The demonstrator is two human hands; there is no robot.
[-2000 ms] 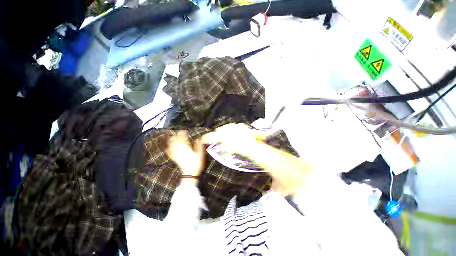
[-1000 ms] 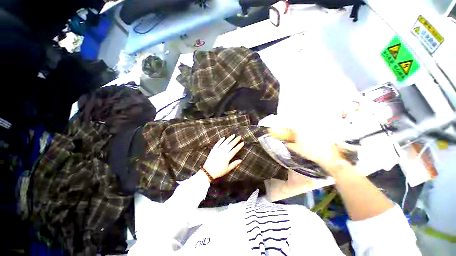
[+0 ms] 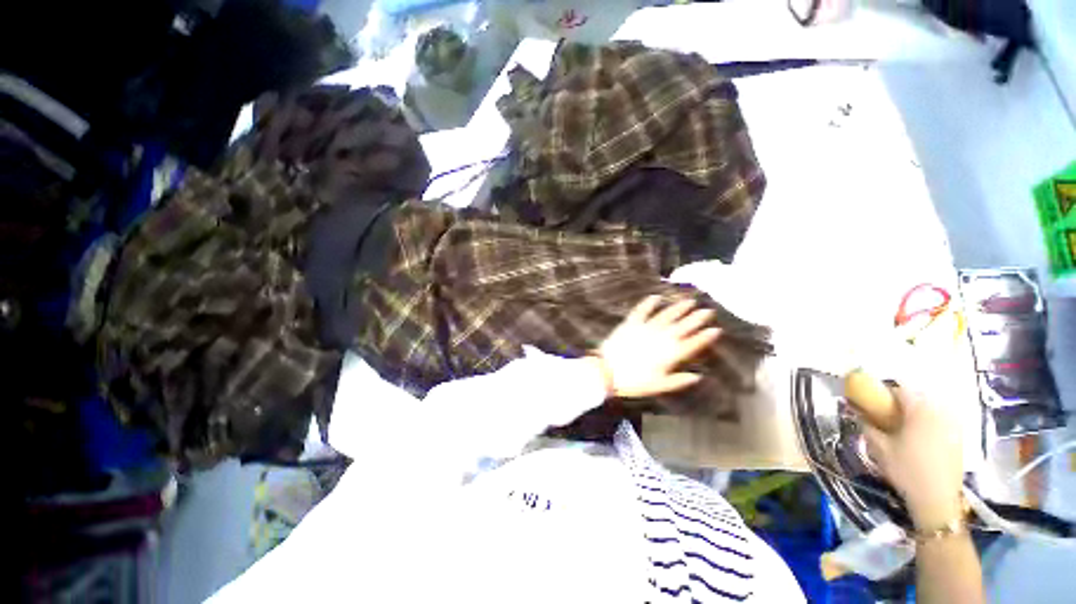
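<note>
The brown plaid garment [image 3: 531, 271] lies across the white-covered table, with one part stretched towards the right and bunched parts at the left and back. My left hand [image 3: 658, 349] lies on its right part with fingers spread, holding nothing. My right hand [image 3: 914, 454] is around the tan handle of the steam iron [image 3: 832, 442], at the table's right front, to the right of the garment and apart from it. The iron's silver edge faces left. Dark plain cloth [image 3: 342, 266] shows between the plaid parts.
Scissors with red and orange loops [image 3: 923, 309] lie on the table at right, beside a metal tray [image 3: 1010, 348] with dark red contents. A hose and cable [image 3: 1021, 516] run right from the iron. A green warning label [image 3: 1060, 218] is at the right edge. Dark clothes hang at upper left.
The iron in my right hand has moved right, off the garment. My left hand has moved right along the plaid. The camera view has also shifted.
</note>
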